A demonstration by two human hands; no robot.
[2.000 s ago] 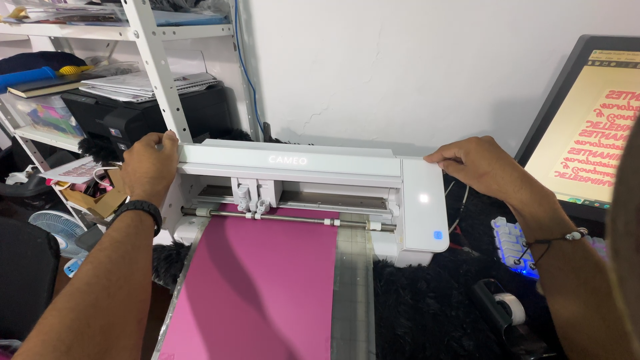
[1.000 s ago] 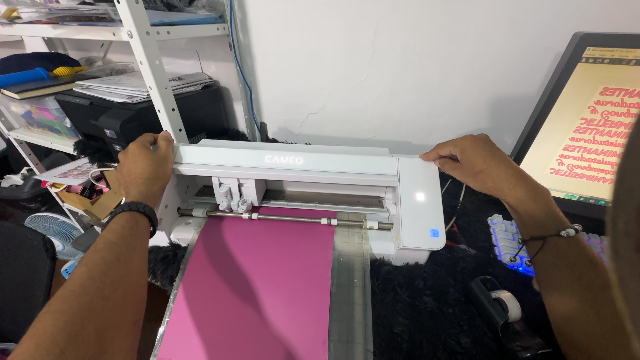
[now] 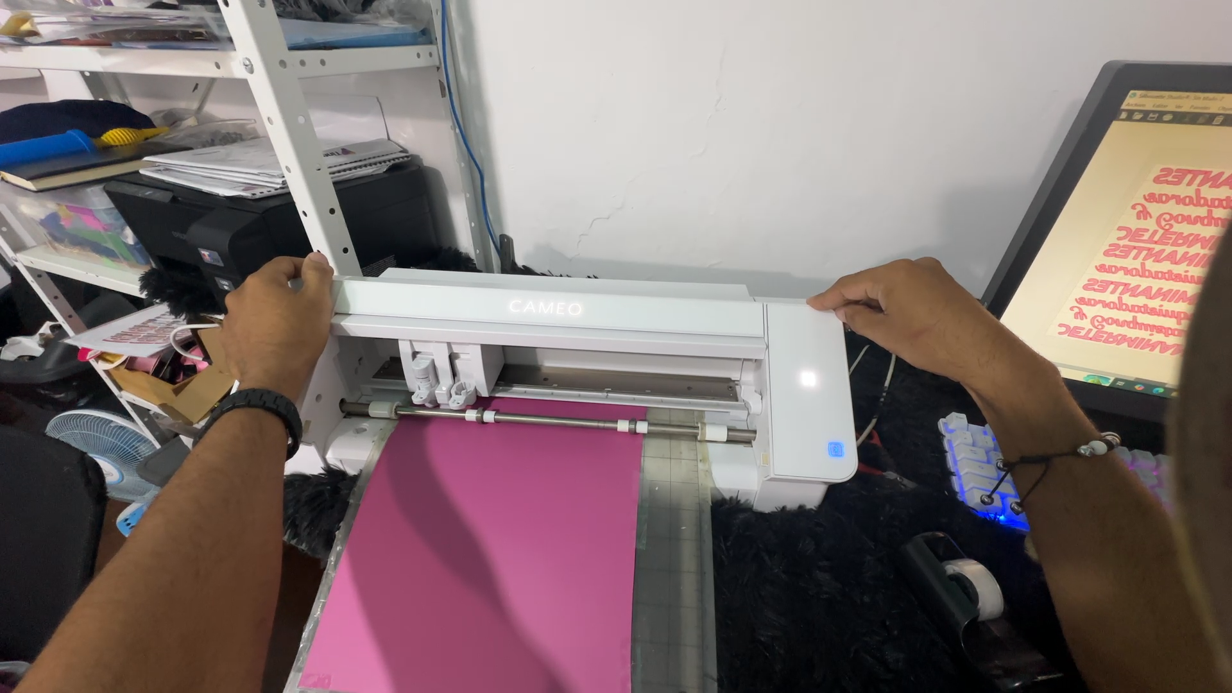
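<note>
A white Cameo cutting machine (image 3: 616,322) stands across the middle, its lights lit. My left hand (image 3: 279,318) grips its left end, thumb on top. At the right rear corner, the fingers of my right hand (image 3: 890,313) rest on the top edge; whether they close around it is hidden. A pink sheet (image 3: 491,549) lies on a gridded cutting mat (image 3: 676,568), and both run under the steel roller bar (image 3: 568,422). The white tool carriage (image 3: 443,373) sits toward the left of the rail.
At the right are a monitor (image 3: 1049,221) showing mirrored pink lettering, a lit keyboard (image 3: 972,467) and a tape dispenser (image 3: 953,597) on black furry cloth (image 3: 799,587). A black printer (image 3: 385,217), metal shelving (image 3: 289,125) and a blue fan (image 3: 91,443) are at the left.
</note>
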